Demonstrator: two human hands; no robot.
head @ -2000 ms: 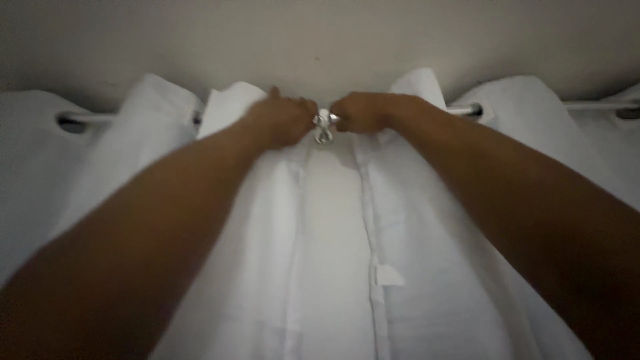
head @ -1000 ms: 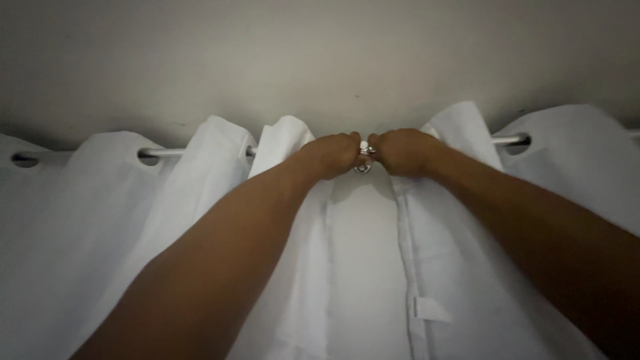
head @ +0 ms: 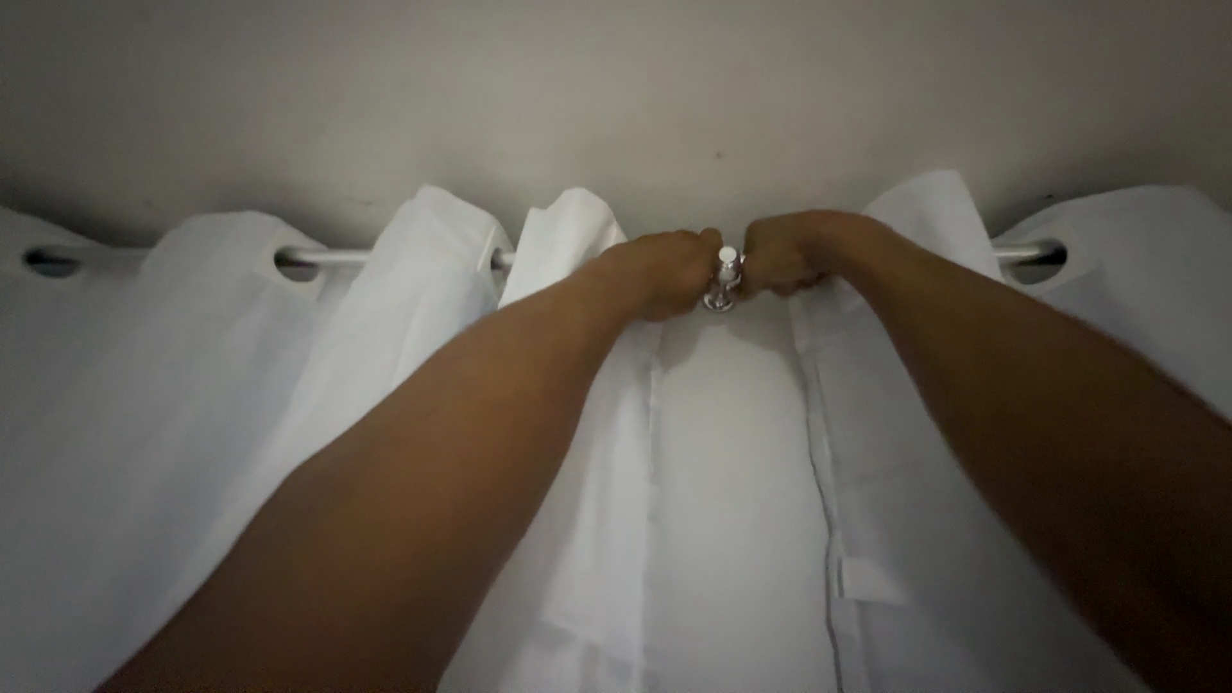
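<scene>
My left hand (head: 679,272) is closed around the metal curtain rod (head: 332,257) just left of a shiny metal rod bracket (head: 724,279). On the bracket's other side, my right hand (head: 787,254) is closed at the rod too. The rod between my fingers is hidden. A white grommet curtain (head: 568,433) hangs from the rod on the left, its edge beside my left hand. Another white curtain panel (head: 924,462) hangs on the right, behind my right forearm. Between the two panels a strip of pale wall shows below the bracket.
The ceiling or upper wall (head: 616,106) lies close above the rod and curtain tops. Curtain folds with grommets (head: 296,260) spread along the rod to both sides. A small white tag (head: 871,580) is on the right panel's inner edge.
My left hand's raised fingers of two seconds ago are now curled in. Both hands stay on either side of the bracket. The view has shifted.
</scene>
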